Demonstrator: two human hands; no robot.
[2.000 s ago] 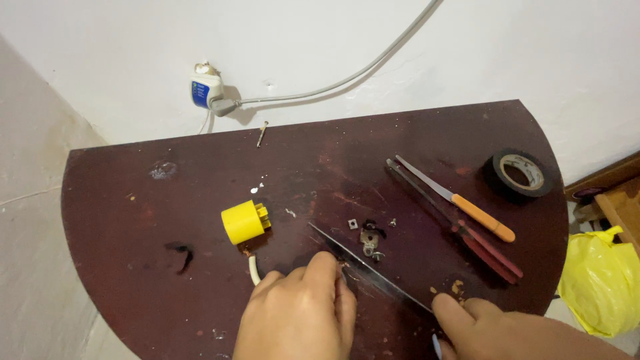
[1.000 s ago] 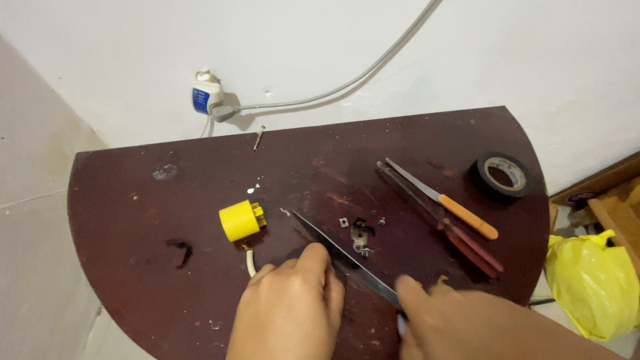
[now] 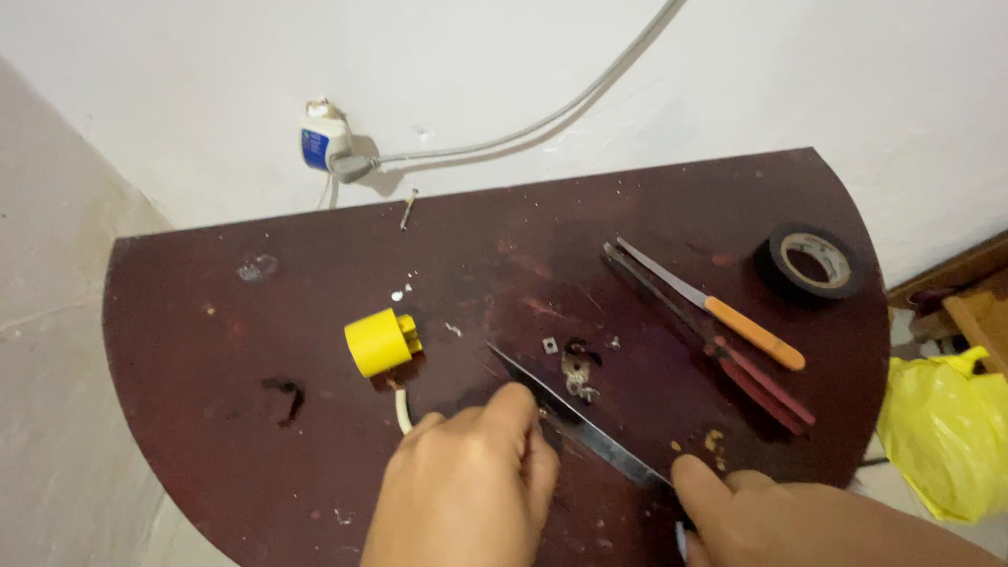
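Observation:
My right hand (image 3: 756,504) grips a long knife (image 3: 606,445) near the lower right, its blade pointing up and left across the table. My left hand (image 3: 472,472) is closed on a white cable (image 3: 402,409), whose copper end shows beside a yellow plastic plug (image 3: 379,342). The fingertips of that hand lie close to the blade; what is between them is hidden. Small metal plug parts (image 3: 577,370) and a square nut (image 3: 550,345) lie just beyond the blade.
Right of the small parts lie red-handled pliers (image 3: 756,378), an orange-handled knife (image 3: 748,331) and a roll of black tape (image 3: 811,264). A screw (image 3: 409,209) is at the back edge of the dark table (image 3: 236,331). A yellow bag (image 3: 949,433) is beyond the right edge.
The knife's angle and its position against my left fingers have shifted a little. Both hands keep their hold, and the yellow plug stays where it was on the table.

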